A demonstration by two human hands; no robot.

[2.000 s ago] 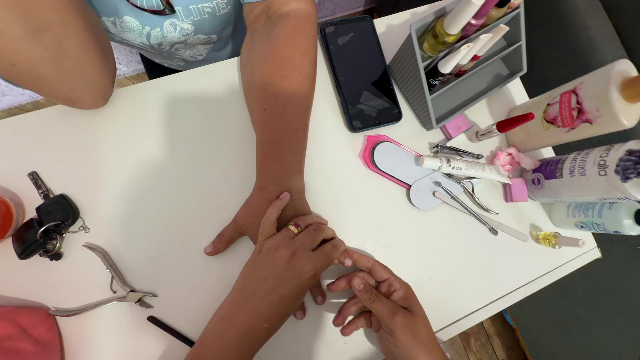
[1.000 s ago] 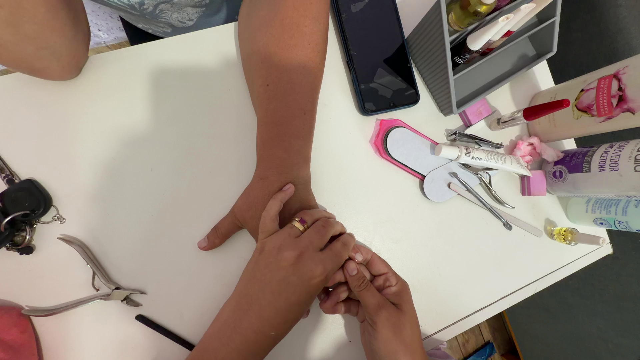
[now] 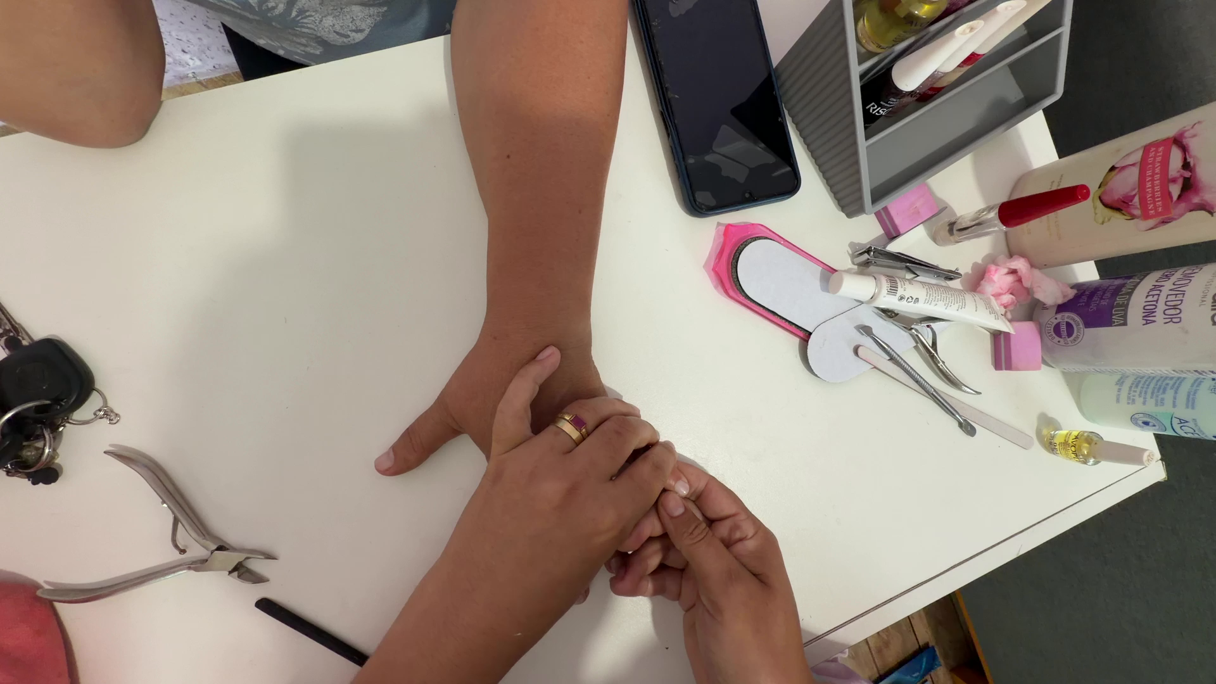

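Observation:
A seated person's forearm and hand point(image 3: 541, 285) lie on the white table, the thumb spread to the left. My left hand point(image 3: 570, 465), with a gold ring, is laid over that hand and closed around its fingers. At the fingertips, my right hand point(image 3: 712, 560) pinches with thumb and index finger; what lies between them is mostly hidden. Cuticle nippers point(image 3: 218, 559) rest at the left, near a thin black stick point(image 3: 309, 629). To the right lie a white tube point(image 3: 921, 299), a metal cuticle pusher point(image 3: 917, 380), smaller nippers point(image 3: 936, 356) and a nail file point(image 3: 988, 423).
A smartphone point(image 3: 727, 104) lies beside a gray organizer point(image 3: 959, 142) with nail polish bottles. Several bottles, among them a nail polish remover point(image 3: 1130, 318), line the right side. Keys point(image 3: 43, 380) and a red cloth point(image 3: 28, 632) are at the left. The table edge point(image 3: 988, 560) runs along the lower right.
My right hand has moved from slightly apart, with looser fingers, to close against the other person's fingertips under my left hand. The view has come closer to the table.

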